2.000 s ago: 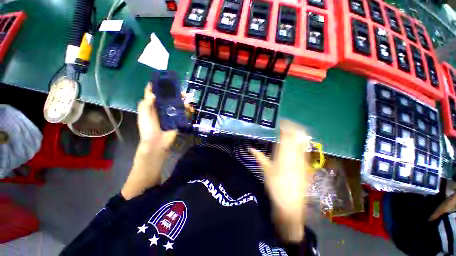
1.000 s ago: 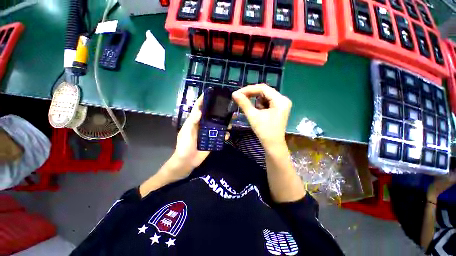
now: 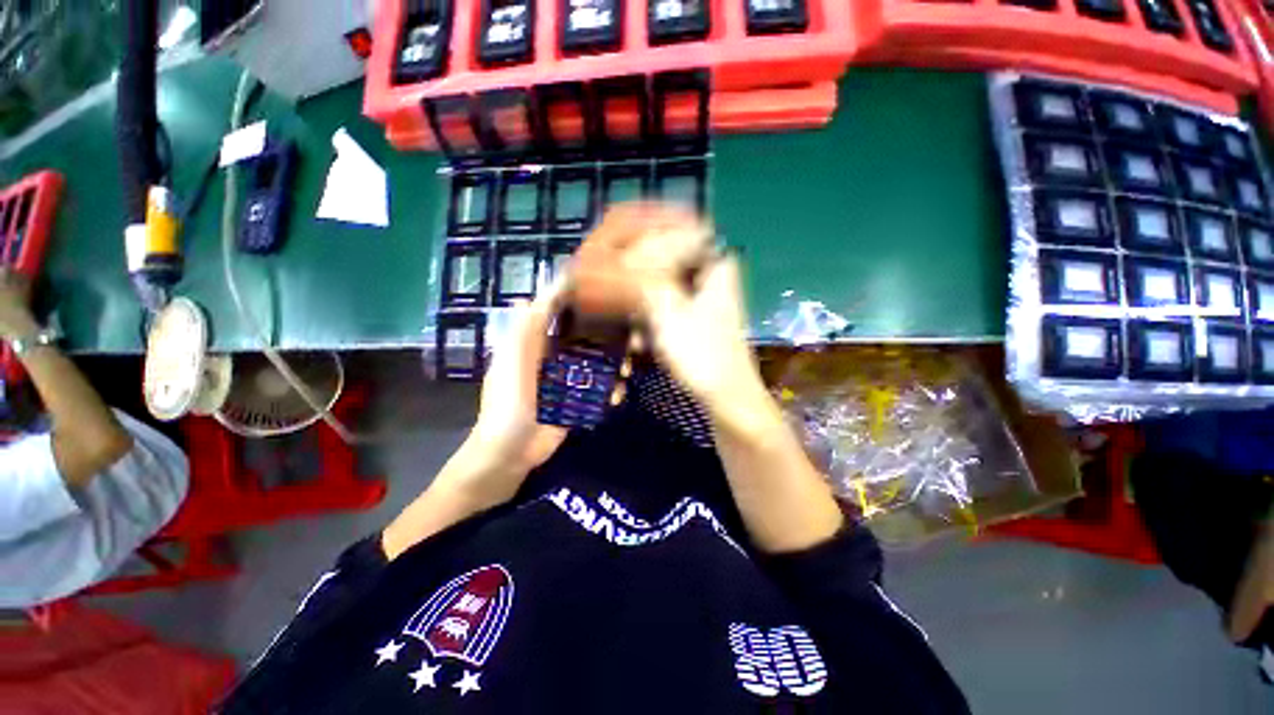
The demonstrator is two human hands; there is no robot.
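Note:
My left hand (image 3: 520, 384) holds a dark blue keypad phone (image 3: 579, 380) upright above my lap, at the bench edge. The phone's keys show; its screen end is covered by my right hand (image 3: 654, 279). My right hand is blurred and lies over the phone's upper part, fingers bent. Whether it holds anything cannot be seen. Behind the hands the clear lens tray (image 3: 472, 266) with black-bordered squares lies on the green bench, partly hidden by them.
Red-orange phone trays (image 3: 782, 63) stand along the back. A second lens tray (image 3: 1146, 231) lies right. A film scrap (image 3: 806, 319) is at the bench edge above the waste box (image 3: 908, 433). At left are a separate phone (image 3: 266, 200), white paper (image 3: 354, 182), a duct (image 3: 140, 112) and another person's arm (image 3: 70, 398).
My right hand has moved left from beside the phone to over its screen end. The view has shifted, and another person's arm now shows at left.

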